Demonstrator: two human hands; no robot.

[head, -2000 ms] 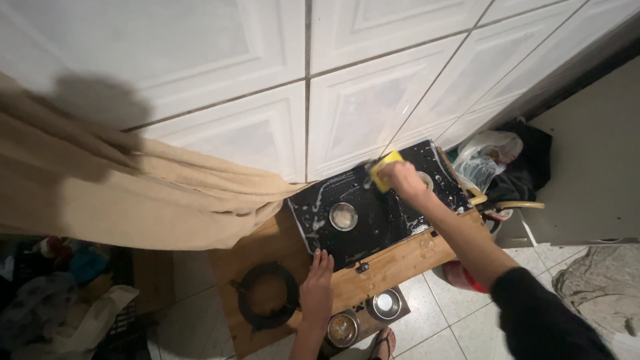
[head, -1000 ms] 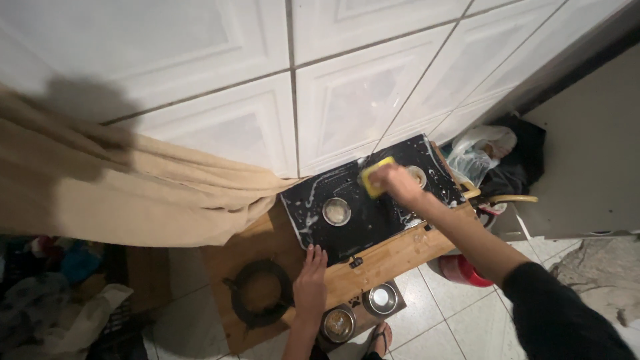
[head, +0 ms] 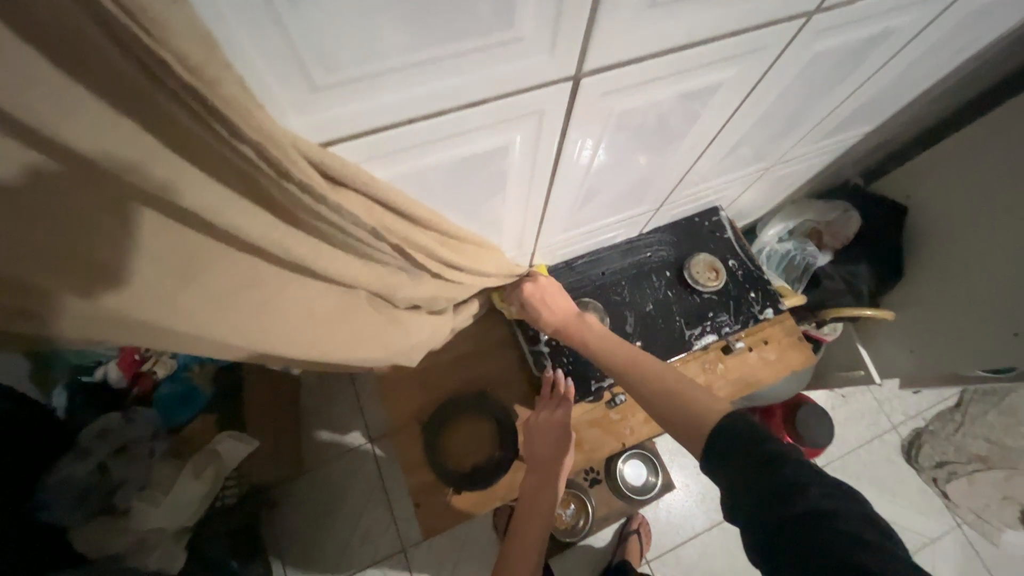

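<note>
My right hand (head: 546, 302) grips a yellow sponge (head: 506, 304), mostly hidden under the fingers, at the back left corner of a black two-burner cooktop (head: 648, 308). White suds streak the black surface. One round burner (head: 705, 273) shows at the right; the left burner (head: 593, 312) is partly behind my right wrist. My left hand (head: 550, 428) rests with its fingers apart at the cooktop's front left edge, holding nothing. Left of it, a black round pan support (head: 470, 441) lies on the wooden table (head: 720, 360).
A beige curtain (head: 320, 264) hangs against the sponge hand. White tiles (head: 640, 128) rise behind the cooktop. Plastic bags (head: 804, 236) and a yellowish hose (head: 852, 314) are at the right. Below stand metal bowls (head: 636, 474) and a red container (head: 800, 424); clutter (head: 144, 464) lies lower left.
My right hand has moved left with the sponge, from between the burners to the cooktop's back left corner by the curtain. My left hand stays near the front left edge.
</note>
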